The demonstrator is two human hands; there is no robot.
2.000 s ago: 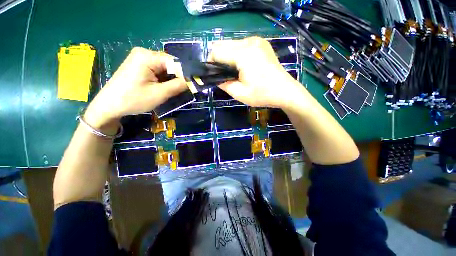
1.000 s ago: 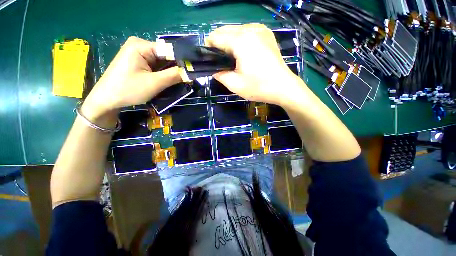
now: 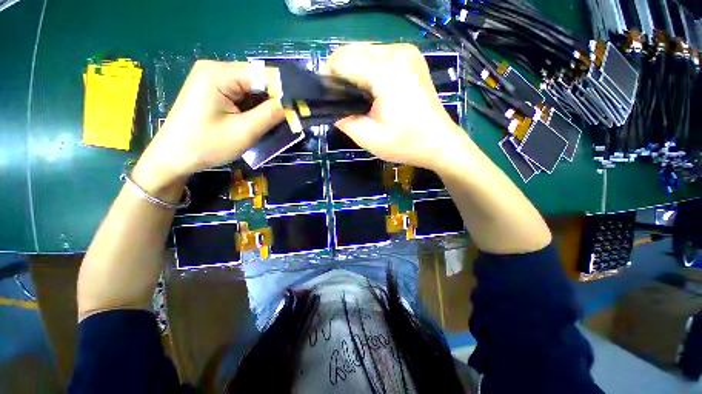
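My left hand (image 3: 219, 115) pinches a display module (image 3: 275, 145) near its flex end; the module hangs tilted below the fingers. My right hand (image 3: 392, 104) is closed around a bundle of flat black cables (image 3: 327, 94), whose yellow-marked, pale ends point at my left fingers. Both hands meet over a clear plastic display tray (image 3: 331, 204) with rows of black screens and orange flex tails. The exact contact between cable end and display is hidden by the fingers.
A stack of yellow pieces (image 3: 111, 104) lies on the green mat (image 3: 61, 185) at left. Display-and-cable assemblies (image 3: 543, 142) lie fanned at right, with more stacked beyond. A clear plastic bag (image 3: 331, 5) is at the back. Cartons (image 3: 654, 319) stand below the bench.
Both hands stay together over the tray with only small shifts. The held display has tilted slightly and now shows a brighter reflection.
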